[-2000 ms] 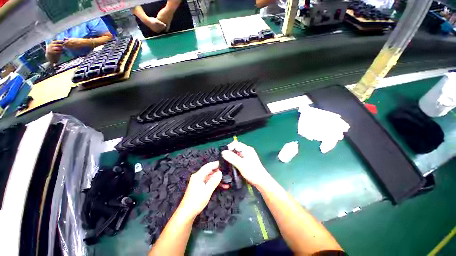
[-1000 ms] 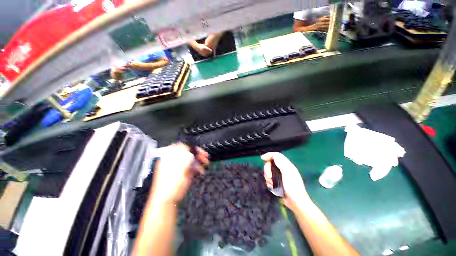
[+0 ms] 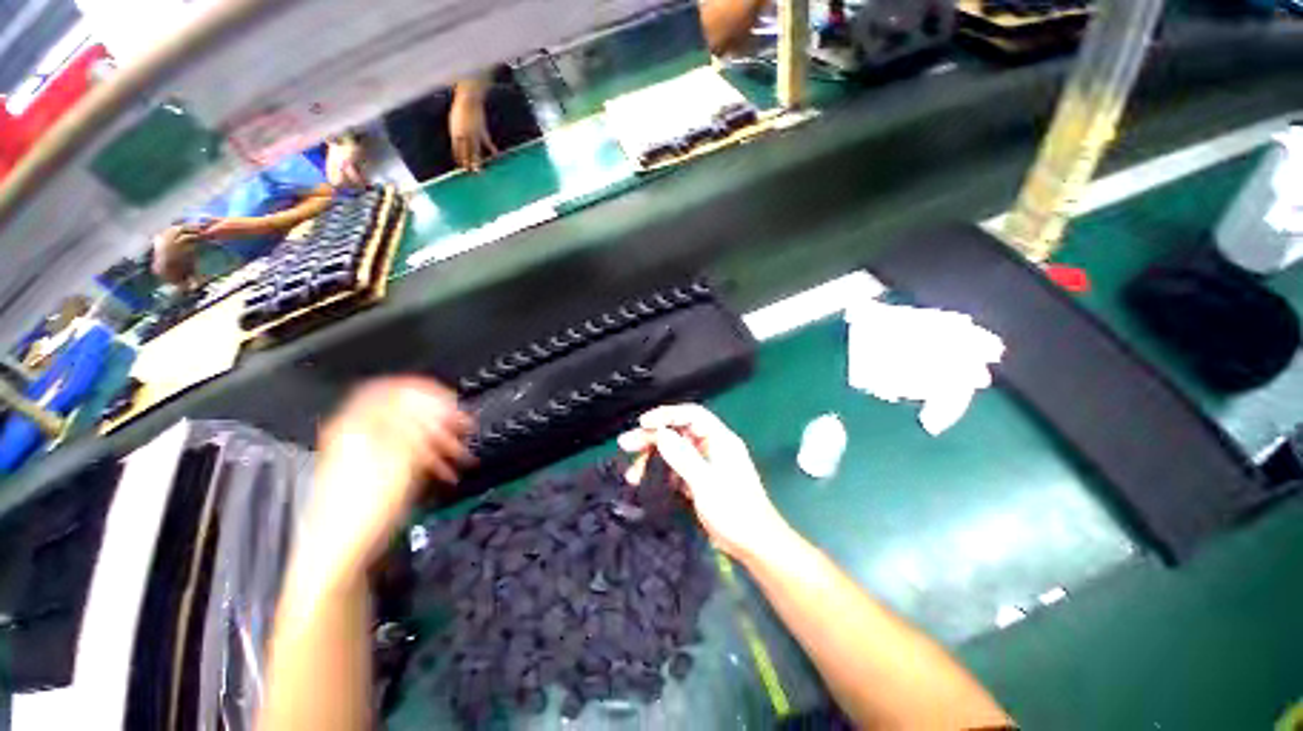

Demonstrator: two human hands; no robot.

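Note:
My left hand [image 3: 383, 454] is blurred over the left end of the long black tray [image 3: 722, 357]; I cannot tell whether it holds anything. The tray bears two rows of slanted black parts [image 3: 586, 337], and my hand hides their left end. My right hand [image 3: 703, 469] is right of the left hand, above the upper right edge of a heap of small dark pads [image 3: 557, 593]. Its fingers are curled around a small dark piece, mostly hidden, with a pale tip at the fingertips. A small whitish bottle [image 3: 822, 446] stands right of it.
A crumpled white cloth [image 3: 922, 357] lies right of the bottle. A long black tray or lid [image 3: 1065, 393] slants beyond it, with a dark lump [image 3: 1215, 326] and white container [image 3: 1269, 207] far right. Plastic-wrapped sheets [image 3: 186, 571] stand left. Coworkers' hands [image 3: 469, 129] show across the conveyor.
My hands first met over the heap, then parted. My left hand has moved left to the tray's left end. My right hand stays by the heap's upper right edge. The camera view has shifted.

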